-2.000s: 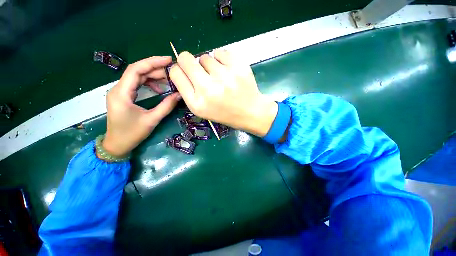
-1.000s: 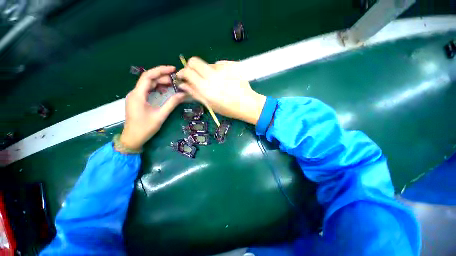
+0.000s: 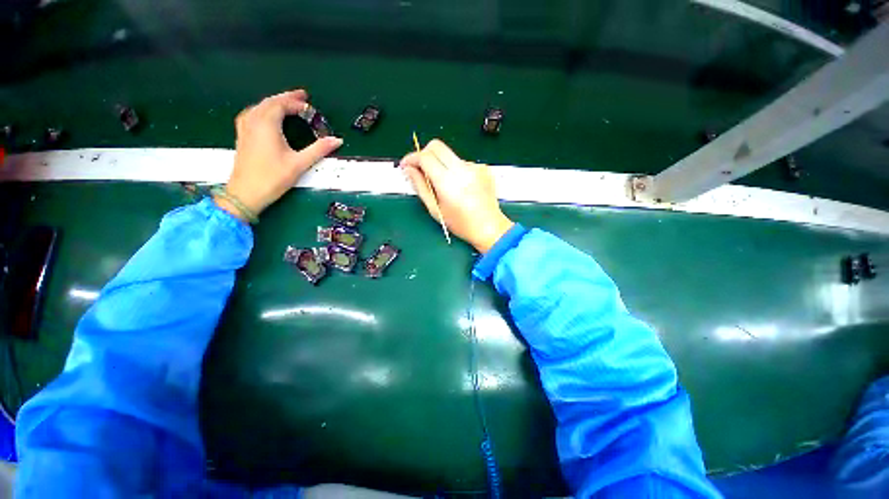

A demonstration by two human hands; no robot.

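My left hand holds a small dark speaker unit between thumb and fingertips, above the dark green belt just past the white rail. My right hand rests over the rail and holds a thin pale bamboo stick like a pen, its upper tip pointing away from me. The stick is apart from the unit. Several speaker units with dark rims and olive centres lie in a cluster on the green worktable, between and below my hands.
More units lie spaced along the belt, one just right of my left hand and another farther right. A grey metal post rises from the white rail. Dark parts lie at right. A coiled cord hangs below.
My hands have moved apart. The left has carried the unit out over the belt, and the right has drawn away with the stick. The camera view has turned and shifted.
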